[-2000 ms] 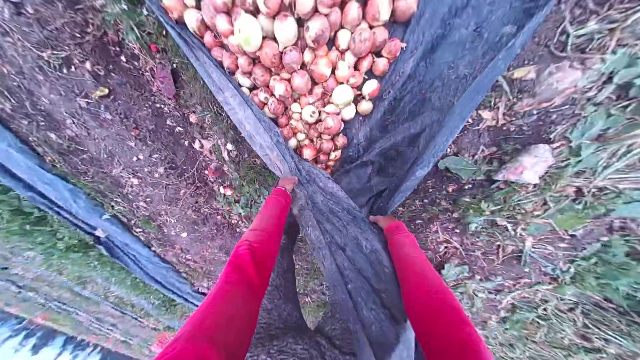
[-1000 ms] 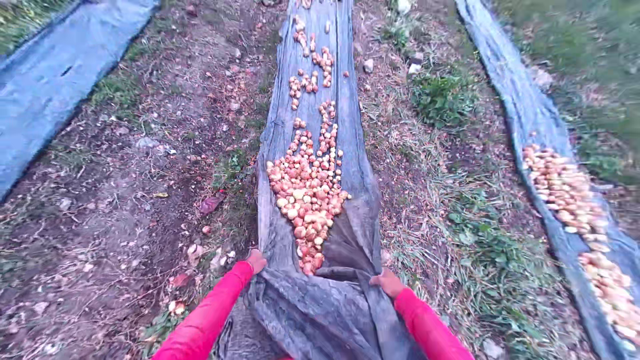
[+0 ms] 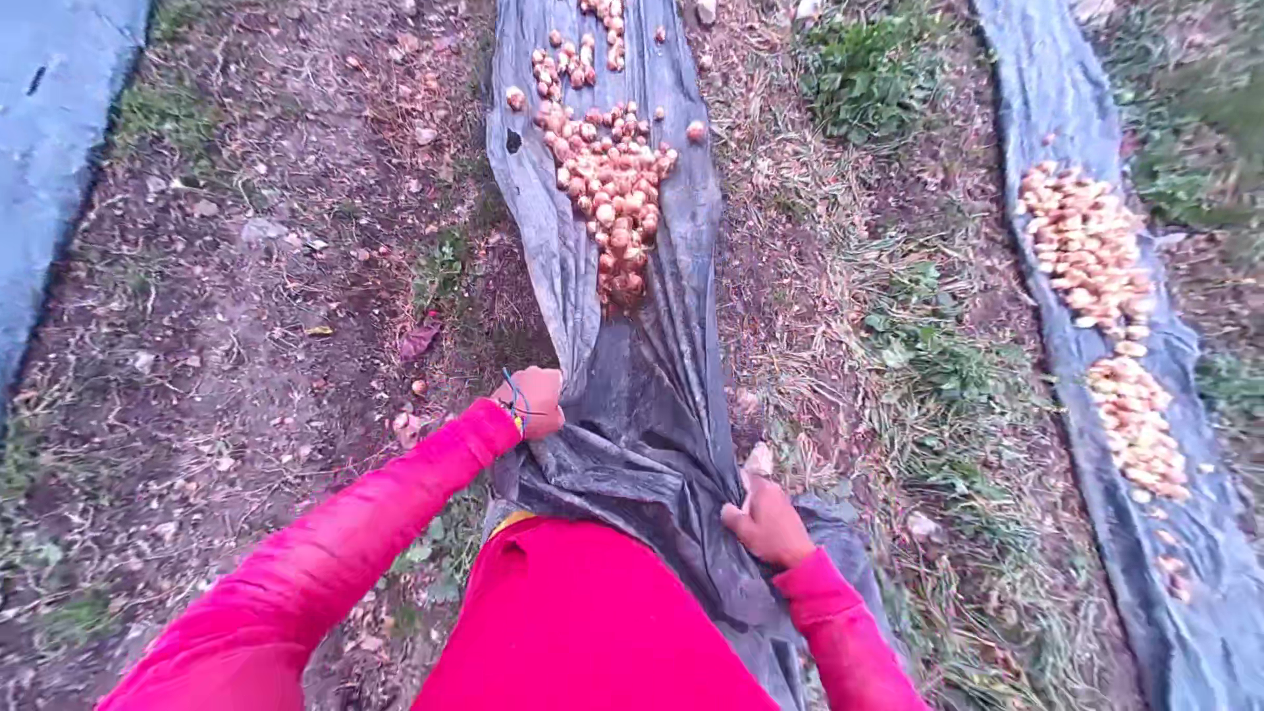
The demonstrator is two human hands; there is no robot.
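A long dark fabric sheet (image 3: pixel 681 237) runs from my body up the middle of the view. My left hand (image 3: pixel 534 400), with thin bands at the wrist, is closed on the sheet's left edge. Lower down, my right hand (image 3: pixel 771 518) grips the right edge. Between the hands the cloth sags in folds against my body. A heap of onions (image 3: pixel 617 183) lies in the trough of the sheet beyond my hands, narrowing to a point toward me. More onions are scattered farther up the sheet.
Another fabric strip (image 3: pixel 1052 346) on the right carries piles of onions (image 3: pixel 1091 247). A wide blue-grey sheet (image 3: pixel 59 148) lies at the far left. Soil, dry stalks, stones and a leafy green weed (image 3: pixel 874 69) are between the strips.
The view has shifted strongly. Since a second ago my hands have drawn nearer to my body with the cloth, and my left hand is now higher in view than my right.
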